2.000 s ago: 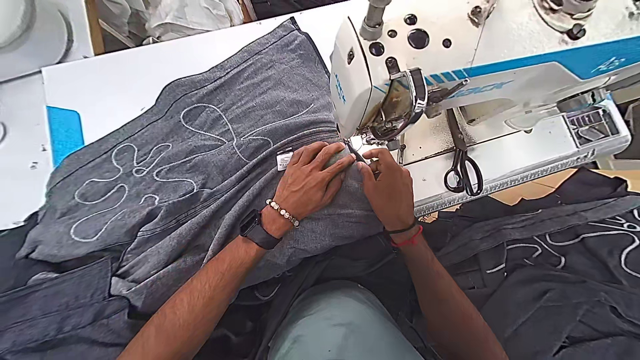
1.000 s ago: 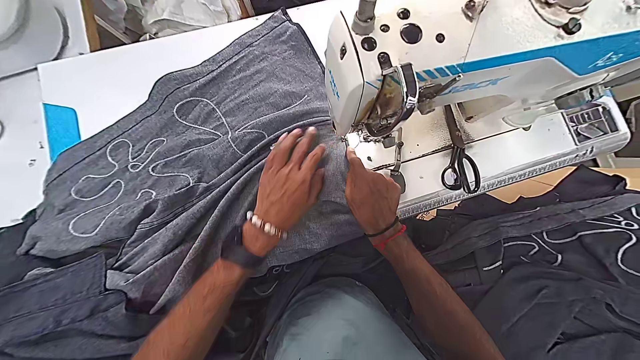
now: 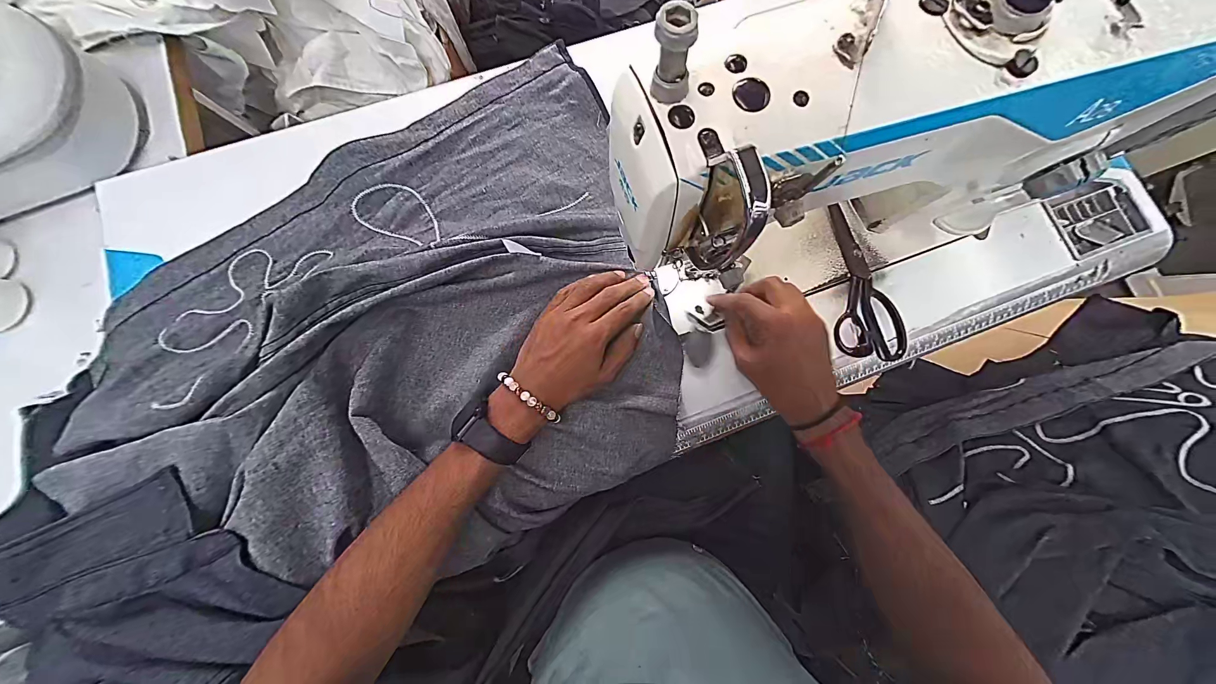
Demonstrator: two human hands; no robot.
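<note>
A dark grey fabric garment (image 3: pixel 427 351) with pale looping stitching spreads over the white table, its right edge at the needle area of a Jack sewing machine (image 3: pixel 655 180). My left hand (image 3: pixel 575 337) lies on the cloth, fingertips at the edge beside the presser foot (image 3: pixel 670 277). Just right of the metal needle plate (image 3: pixel 698 304), my right hand (image 3: pixel 784 347) has thumb and forefinger pinched together, off the cloth; whether something thin is between them cannot be seen. A small white label (image 3: pixel 521 248) shows on a fold of the garment.
Black-handled scissors (image 3: pixel 869 318) lie on the machine bed to the right of my right hand. More dark garments with pale stitching (image 3: pixel 1064 494) are heaped at the right. White cloth (image 3: pixel 351 57) is piled behind the table (image 3: pixel 142 204). The machine arm overhangs the bed.
My left hand has moved from the middle of the cloth to its edge by the presser foot. My right hand has shifted right, away from the cloth. The garment lies in different folds.
</note>
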